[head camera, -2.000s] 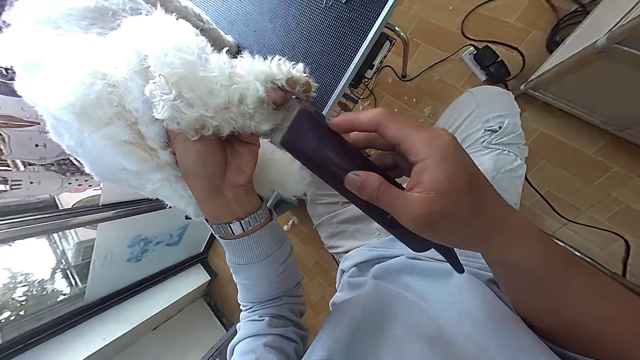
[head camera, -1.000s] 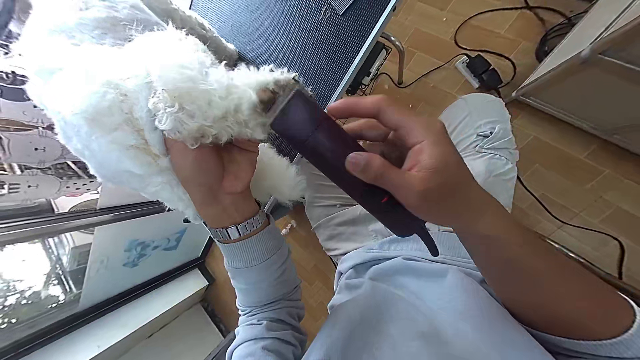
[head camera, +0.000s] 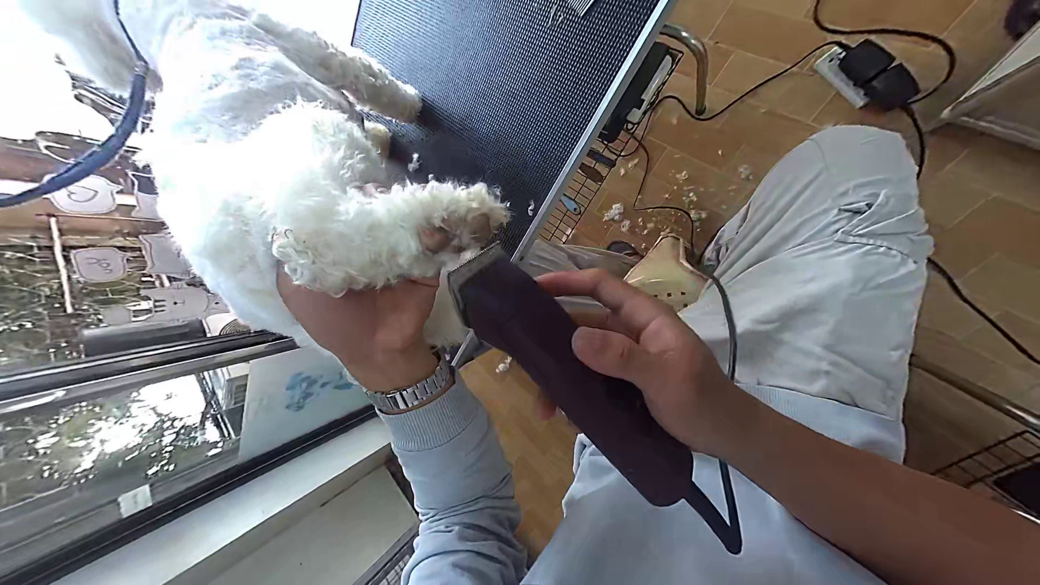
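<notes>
A curly white dog (head camera: 244, 146) is on a black textured grooming table (head camera: 487, 89), with one leg (head camera: 382, 231) stretched toward me. My left hand (head camera: 366, 321), wearing a metal-band watch (head camera: 413, 393), holds that leg from below; some of its fingers are hidden by fur. In my right hand (head camera: 642, 349) is a dark corded electric hair clipper (head camera: 569, 382). Its toothed blade (head camera: 475, 264) is at the underside of the paw (head camera: 467, 227), touching or very close to the fur.
A blue strap (head camera: 114, 150) runs to the dog at the left, beside a window (head camera: 122, 439). Black cords and a power strip (head camera: 845, 77) lie on the tiled floor with fur clippings (head camera: 613, 213). The clipper's cord (head camera: 727, 325) loops beside my knee. A wire rack (head camera: 569, 215) sits under the table.
The clipper has turned and moved a little relative to the paw, its blade remaining by it. My left hand keeps its hold on the leg. The view has shifted, showing more of the table.
</notes>
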